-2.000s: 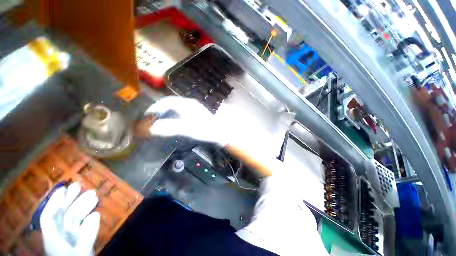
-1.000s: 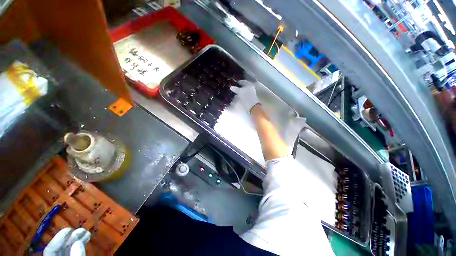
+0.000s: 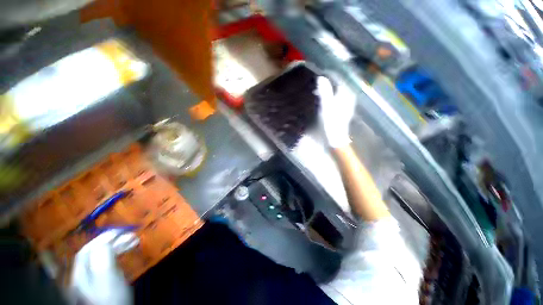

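Observation:
My left hand [image 3: 102, 267], in a white glove, is at the lower left over the orange slotted tray [image 3: 161, 205]. Its fingertips are by the blue-handled cutters [image 3: 106, 208]; blur hides whether it grips them. My right hand [image 3: 336, 113], in a white glove, reaches over the steel parts tray [image 3: 318, 187] at the far edge of its rows of dark coils [image 3: 286, 107]. It is blurred, and I cannot tell whether it holds a coil.
The flux jar [image 3: 177, 148] stands behind the orange tray. A red bin [image 3: 258, 30] with a paper is beyond the parts tray. The orange board [image 3: 178, 41] rises at the back, with the white padded roll [image 3: 65, 80] on its left. Another tray of dark coils [image 3: 437, 256] is at the right.
The view has swung, so the bench sits further right. My left hand shows more fully beside the cutters. My right hand has shifted toward the far edge of the coil rows.

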